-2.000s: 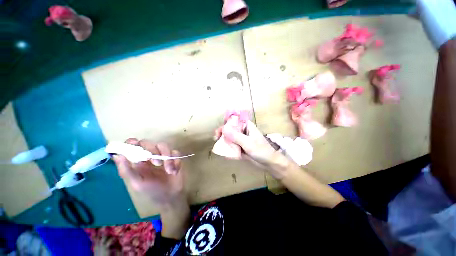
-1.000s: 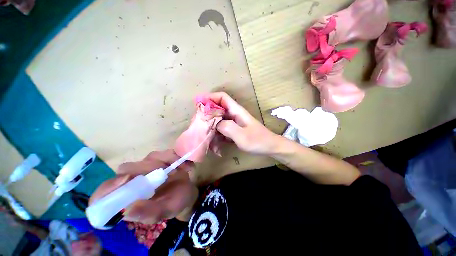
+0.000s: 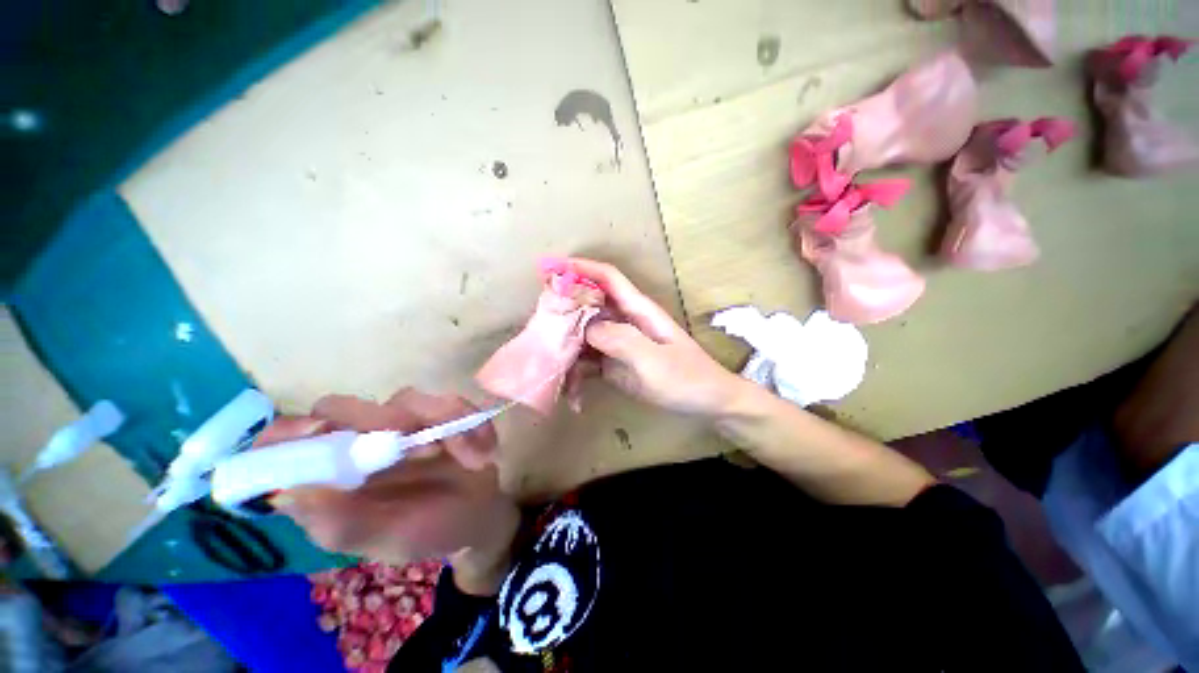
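My right hand [image 3: 664, 352] holds a pink figure part [image 3: 529, 358] above the cardboard mat [image 3: 381, 237], its red-pink trim [image 3: 568, 279] up and its flared end toward the lower left. My left hand [image 3: 395, 493] is shut around a white glue bottle [image 3: 303, 469]. The bottle's long thin tip points right and ends near the part's flared edge; whether it touches cannot be told. A crumpled white cloth [image 3: 809, 355] lies on the mat right of my right wrist.
Several pink parts [image 3: 993, 197] with red-pink trim lie on the right mat. Spare white bottles [image 3: 217, 440] and black scissors [image 3: 237, 542] are at left. Small red-pink parts [image 3: 375, 611] are heaped by my lap. A dark green belt [image 3: 118, 79] is upper left. Another person's arm [image 3: 1164, 401] is at right.
The bottle came to the part, and its tip has since drawn back from the part's upper area toward the lower left. The part stays in my right hand. The view moved closer, then shifted slightly.
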